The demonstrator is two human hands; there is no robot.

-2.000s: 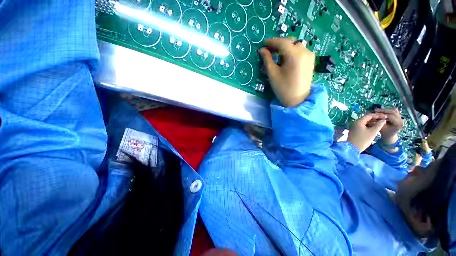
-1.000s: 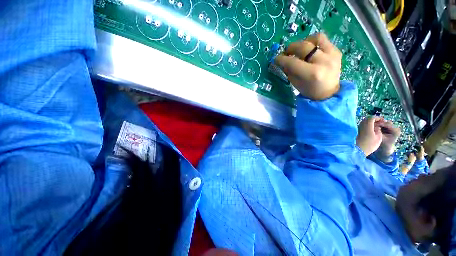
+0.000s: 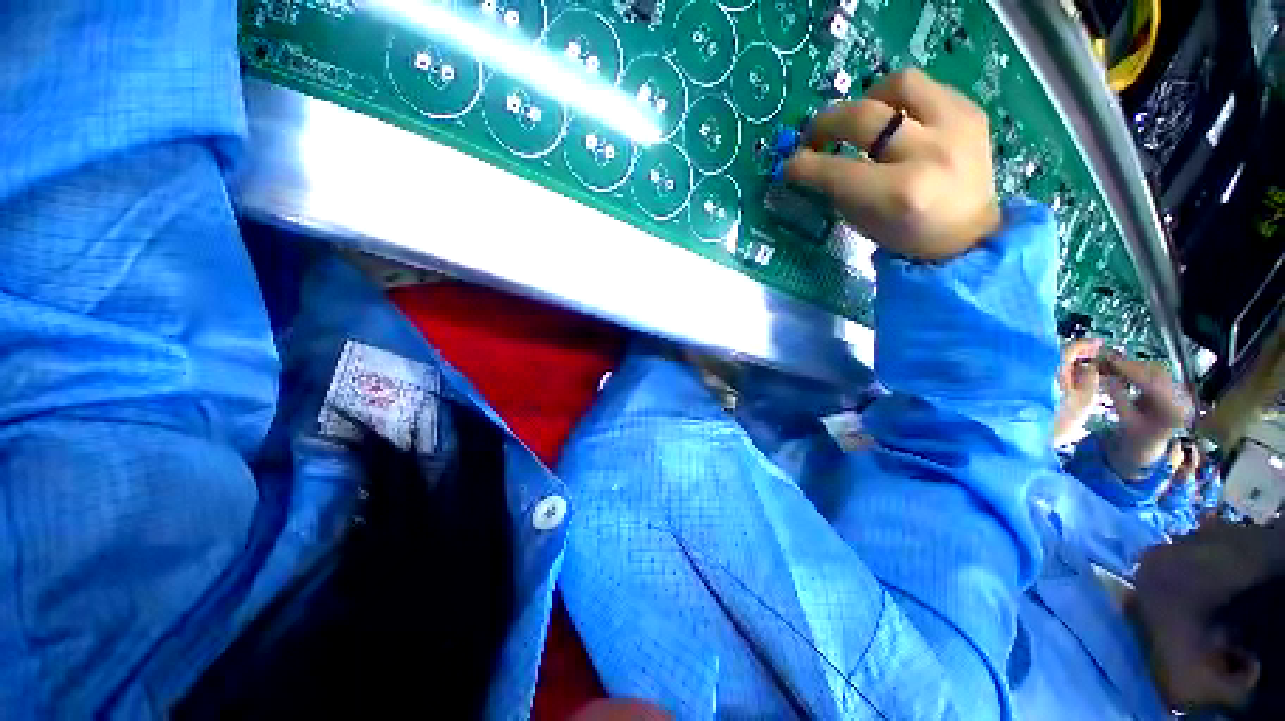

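Note:
A large green circuit board (image 3: pixel 437 113) with rows of white-outlined circles lies across the top of the view. My right hand (image 3: pixel 902 162), bare with a dark ring, is over the board, right of the circles. Its thumb and index finger are pinched at a small blue component (image 3: pixel 785 142) close to the board surface. Whether the component touches the board cannot be told. My left hand is out of the picture; only its blue sleeve (image 3: pixel 113 254) shows at the left, running off the top edge.
A silver rail (image 3: pixel 536 233) runs along the board's near side; another metal rail (image 3: pixel 1113 127) curves along its far side. Another person's hands (image 3: pixel 1127 402) are at the board on the right, the dark-haired head below. A yellow ring (image 3: pixel 1134 49) and black items lie beyond the far rail.
Since the first frame, my right hand has moved right, and blue now shows at its fingertips. Over the last second it has shifted slightly up and right. The other person's hands have moved slightly.

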